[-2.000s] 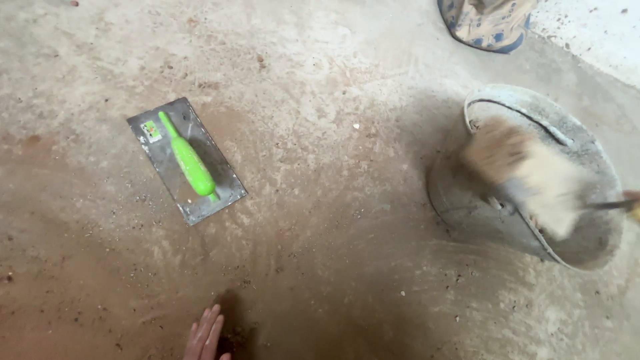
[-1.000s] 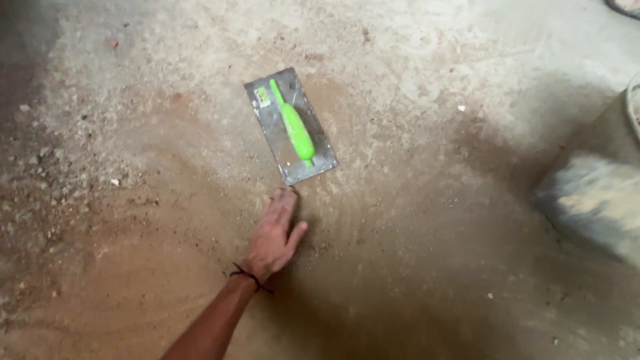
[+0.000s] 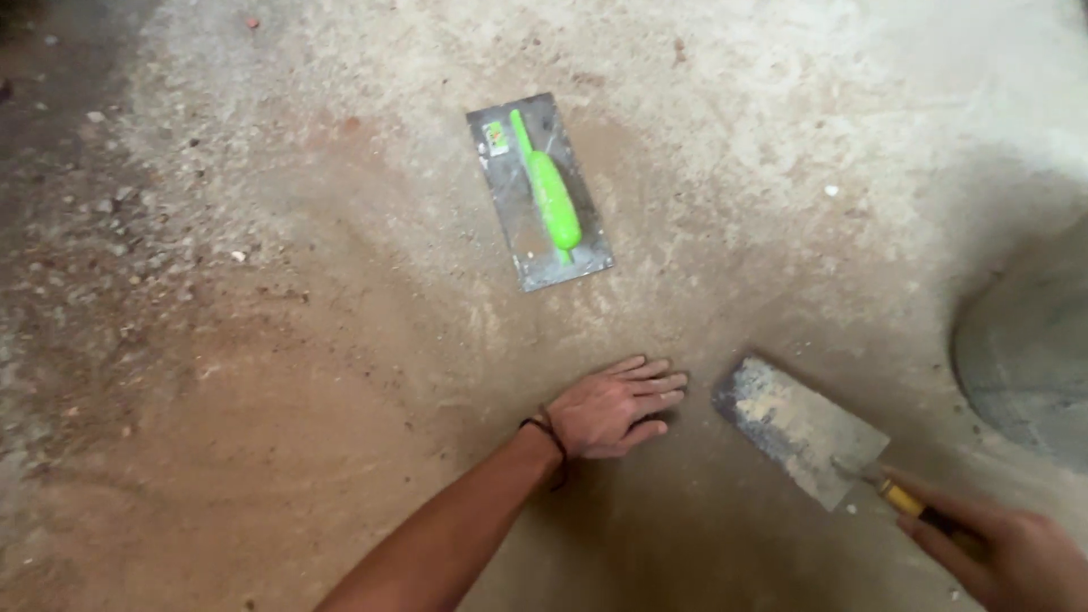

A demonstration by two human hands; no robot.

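Note:
My left hand (image 3: 619, 406), with a dark cord bracelet at the wrist, is palm down at the dusty floor with its fingers spread and nothing held. At the lower right my right hand (image 3: 994, 544) grips the yellow and black handle of a masonry trowel (image 3: 795, 429). Pale, dried-looking material coats parts of its broad blade, which is just right of my left fingertips. A rectangular steel plastering trowel (image 3: 544, 191) with a bright green handle lies on the floor above my left hand, touched by neither hand.
A grey bucket (image 3: 1028, 340) stands at the right edge, only partly in view. Loose grit and small stones (image 3: 110, 229) are scattered over the concrete floor on the left. A small white fragment (image 3: 831, 190) lies at the upper right.
My left hand has moved right, away from the green-handled trowel's lower edge. The masonry trowel, over the bucket in the earliest frame, is now low beside my left hand. The view has shifted left.

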